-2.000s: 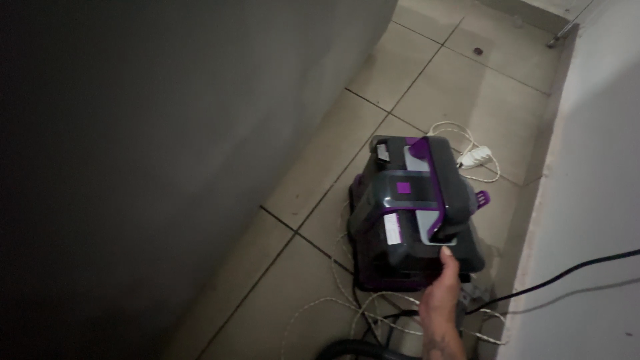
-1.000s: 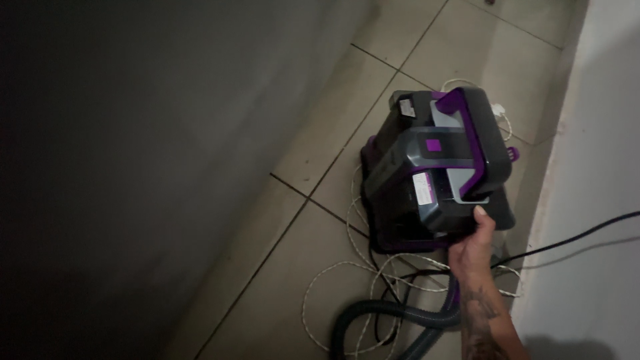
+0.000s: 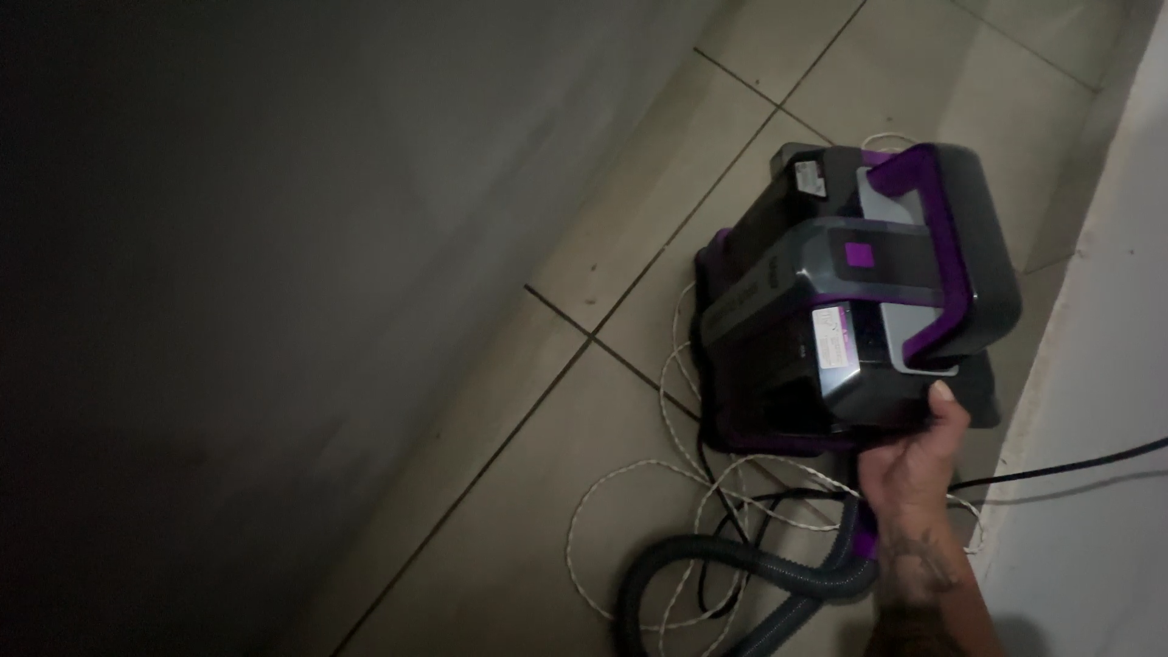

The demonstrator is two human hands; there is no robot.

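A black and purple portable carpet cleaner (image 3: 821,301) sits on the tiled floor, right of the middle of the view, with its purple-lined carry handle (image 3: 967,255) toward the right. My right hand (image 3: 912,447) is at its lower end, the thumb on the dark housing below the handle and the other fingers partly hidden beneath or behind it. Whether those fingers grip anything is not visible. A grey corrugated hose (image 3: 703,547) curls on the floor below the machine, beside my forearm. My left hand is out of view.
A twisted white cord (image 3: 584,511) lies in loops with a black cable around the hose. Another black cable (image 3: 1068,467) runs off to the right past the white wall (image 3: 1095,365). A large dark grey surface (image 3: 274,274) fills the left side.
The view has moved closer to the machine, and more of the hose and my forearm now shows. My right hand stays at the machine's lower end.
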